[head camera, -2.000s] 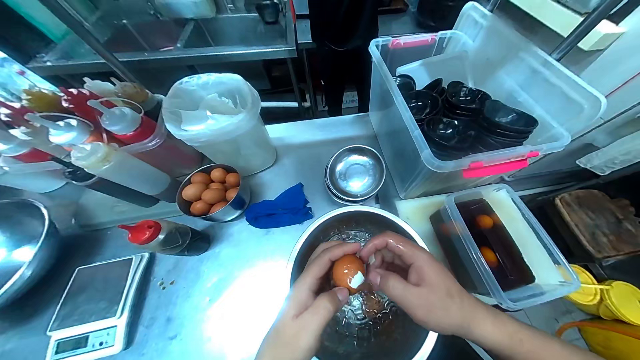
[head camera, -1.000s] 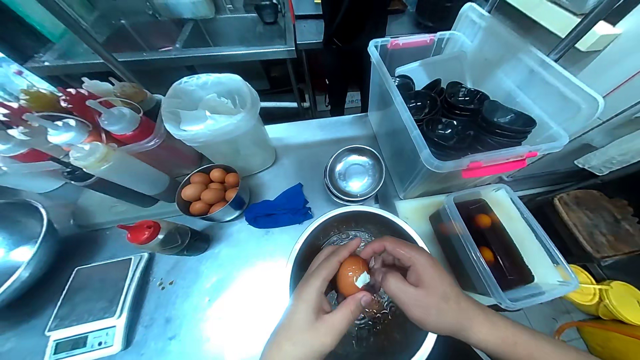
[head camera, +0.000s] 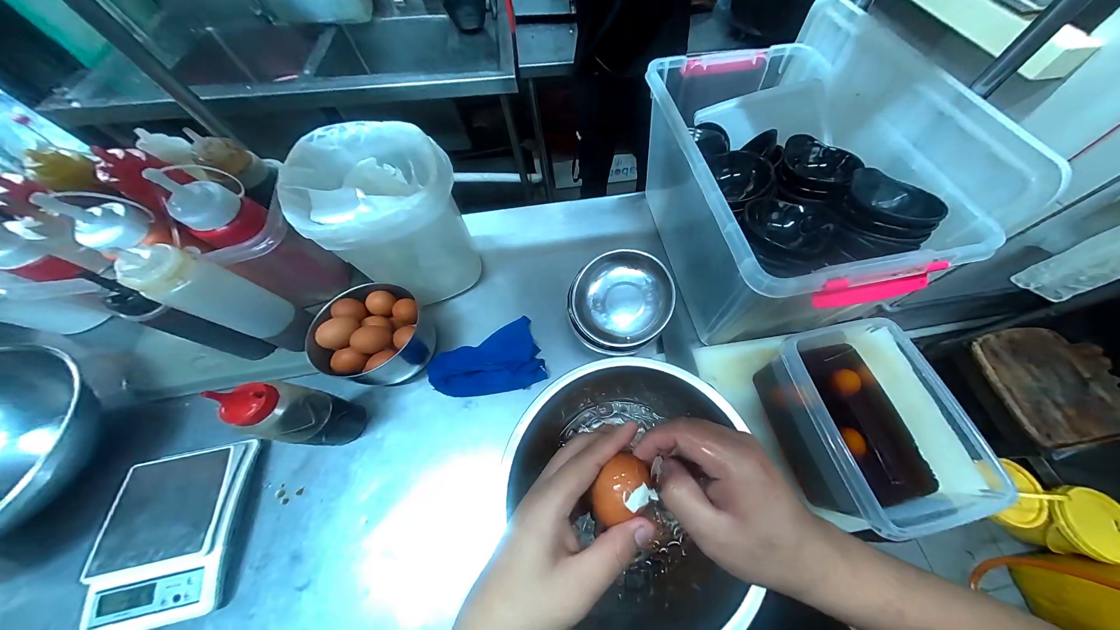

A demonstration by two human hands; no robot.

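Over a large steel bowl with clear liquid in it, my left hand holds a brown egg between thumb and fingers. White shows through a broken patch on the egg's right side. My right hand is at that patch, its thumb and forefinger pinching what looks like a bit of shell. Behind the large bowl are stacked small steel bowls. A blue cloth lies left of them, beside a steel container of brown eggs.
A clear tub of dark liquid with orange-brown eggs stands right. Behind it is a plastic box of black bowls. Left are a digital scale, a red-capped bottle, squeeze bottles and a lined bucket. A person stands beyond the counter.
The fingers of my right hand have shifted slightly at the broken patch. My left hand keeps its hold on the egg.
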